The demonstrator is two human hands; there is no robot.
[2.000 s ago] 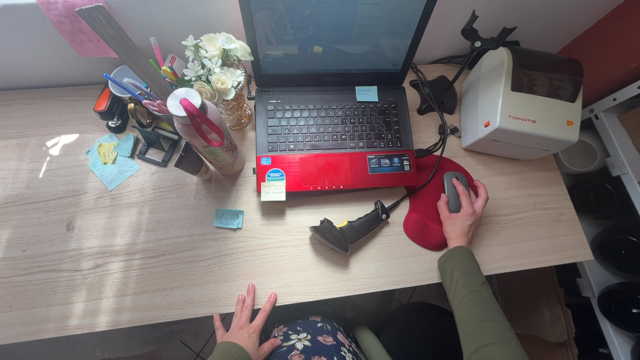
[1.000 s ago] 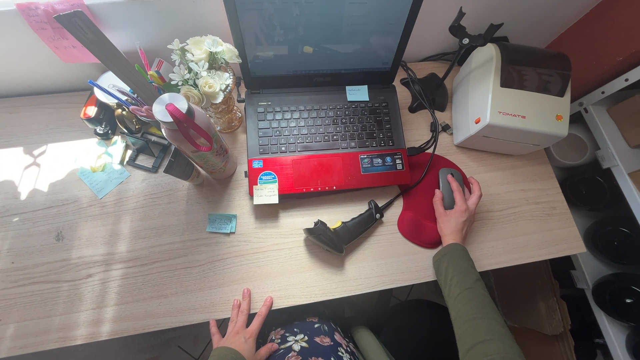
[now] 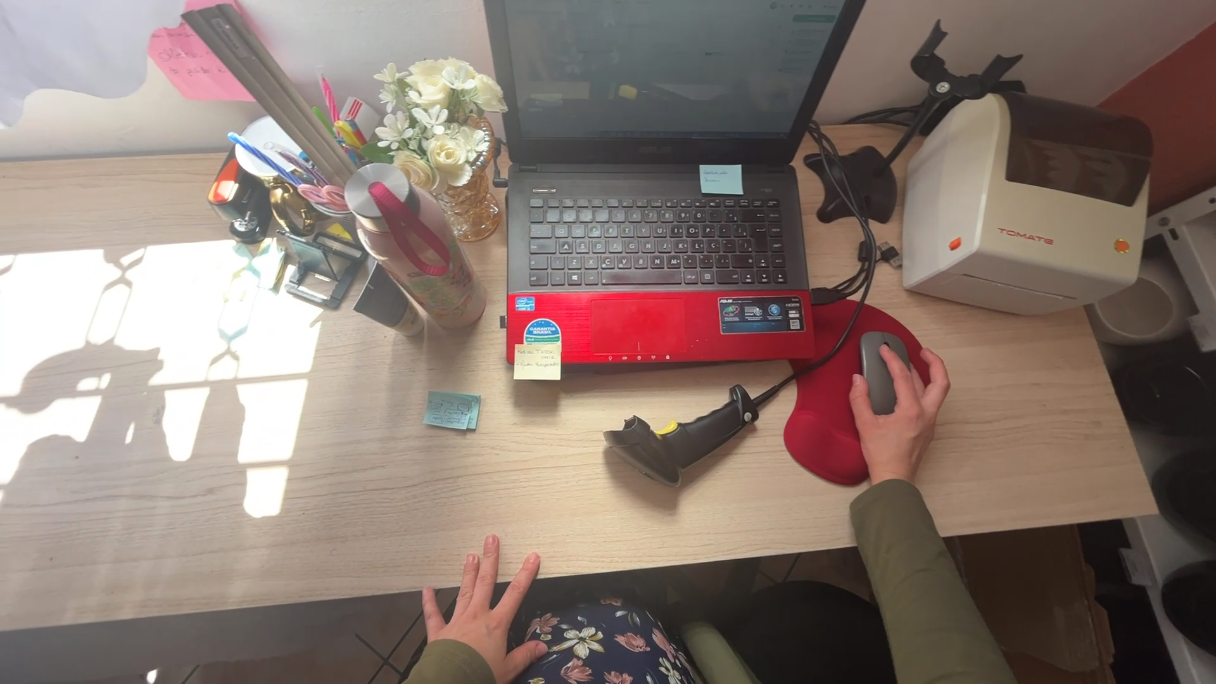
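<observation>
My right hand rests on a grey computer mouse, which stands on a red mouse pad with a wrist rest. Fingers spread, my left hand lies at the front edge of the wooden desk and holds nothing. Between the hands a black handheld barcode scanner lies on its side, its cable running up beside the laptop. Behind it stands the open red and black laptop, with paper notes stuck on it. A blue sticky note lies left of the scanner.
Left of the laptop stand a bottle with a pink strap, a glass vase of white flowers, a pen holder and a small dark tube. At the right are a white label printer and a black stand with cables.
Bright window light with shadows has spread over the left part of the desk. Both hands keep about the same places.
</observation>
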